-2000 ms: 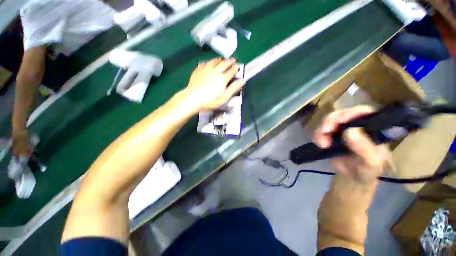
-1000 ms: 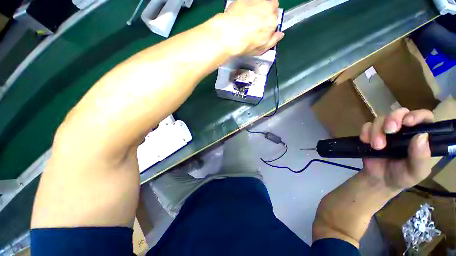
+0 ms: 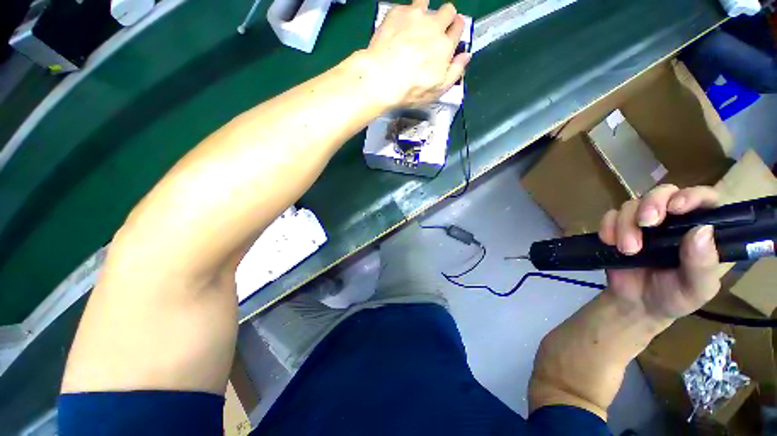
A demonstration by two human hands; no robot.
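Observation:
My right hand (image 3: 660,247) grips the black electric screwdriver (image 3: 571,254) at the right, over the floor; its thin bit points left. My left hand (image 3: 417,55) rests on top of the silver-white screw feeder (image 3: 405,158) on the green ledge; its palm and fingertips cover the rear part of the feeder. The feeder's metal pick-up part shows at its front. A white appliance body (image 3: 281,249) lies on the ledge, partly hidden behind my left forearm.
The green conveyor belt (image 3: 183,94) curves at the left, with a white housing (image 3: 298,24) at the top. A cord with an inline connector (image 3: 460,234) hangs past the ledge edge. Open cartons (image 3: 682,111) stand at the right; one holds shiny small parts (image 3: 716,375). A blue object (image 3: 731,97) is behind.
The view has swung, so the feeder sits higher in the picture. The screwdriver has come level, bit pointing left. My left hand stays on the feeder.

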